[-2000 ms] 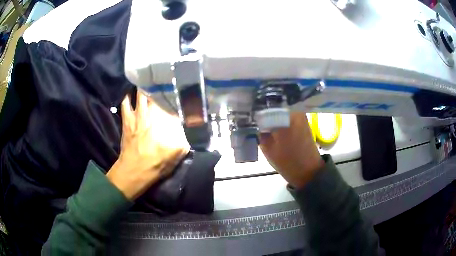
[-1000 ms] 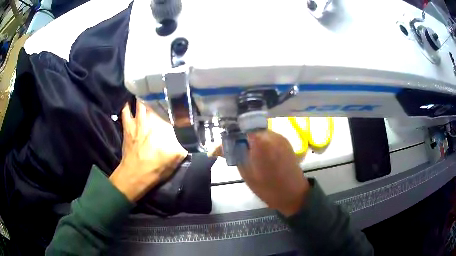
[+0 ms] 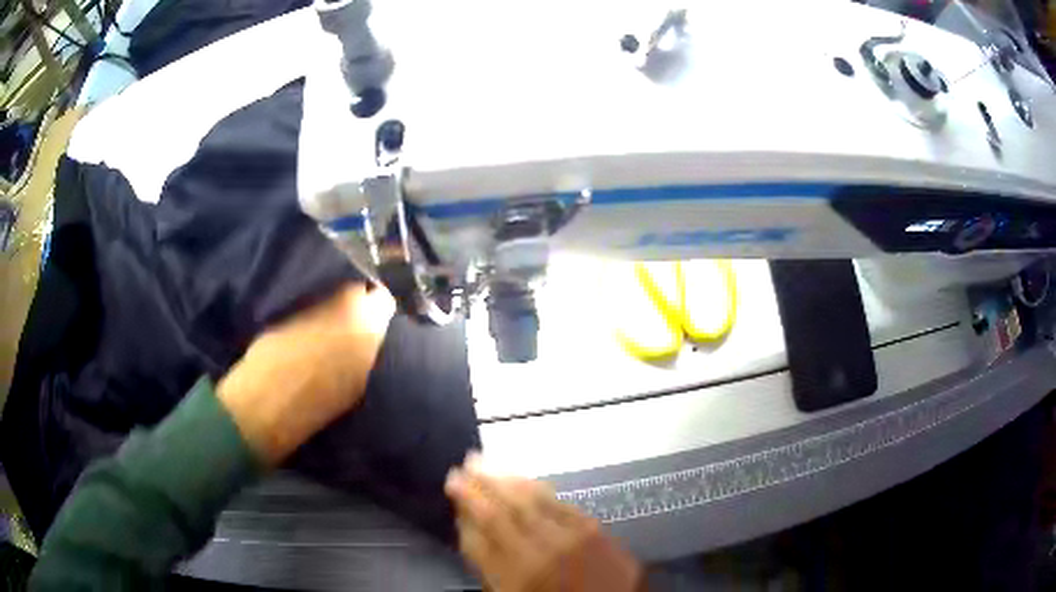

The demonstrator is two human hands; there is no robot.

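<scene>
The black garment lies left of and under the needle area, its straight edge running toward me from the presser area. My left hand lies on the garment just left of the needle area, its fingertips partly hidden by the machine's front end. My right hand is at the table's front edge, with its fingertips at the garment's near right edge; it is somewhat blurred, and I cannot tell how firmly it grips. The white sewing machine head spans above. The needle itself is hard to make out.
Yellow scissor handles lie behind the needle area, right of the grey cylinder. A black smartphone lies further right. A measuring tape runs along the table's front edge. Dark cloth is heaped at the left.
My right hand has moved from beside the grey cylinder down to the garment's near edge. The garment edge now reaches further toward me. The view has shifted, so the machine appears further left.
</scene>
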